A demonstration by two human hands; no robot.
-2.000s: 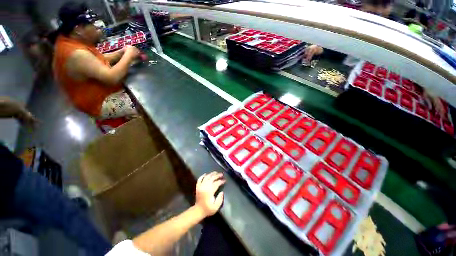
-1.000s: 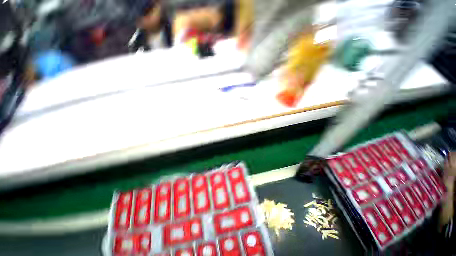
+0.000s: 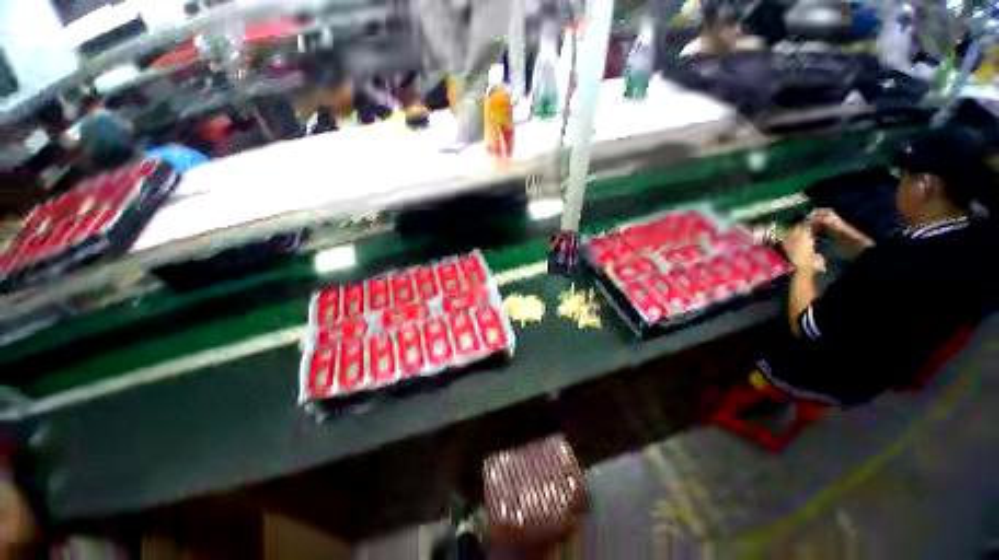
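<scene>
A tray of red plastic housings [image 3: 411, 328] lies on the dark green bench left of centre. A cream heap of small pieces [image 3: 524, 308] is just right of it, with a looser pale pile [image 3: 581, 307] beside that. A second tray stack with red housings [image 3: 685, 263] stands further right. Neither of my hands can be made out. A blurred skin-toned patch is cut off at the lower left edge; I cannot tell whose it is.
A person in black [image 3: 904, 273] sits at the right, hands near the right stack. A small dark upright object [image 3: 564, 253] stands at the post's base [image 3: 584, 131]. Another red-filled tray [image 3: 82, 219] is on the raised white shelf [image 3: 329, 181], with bottles. A brown striped surface [image 3: 537, 481] is below the bench.
The view has swung right and shows the bench from further back. The hand seen on the bench edge two seconds ago is no longer visible. The person in black has come into view.
</scene>
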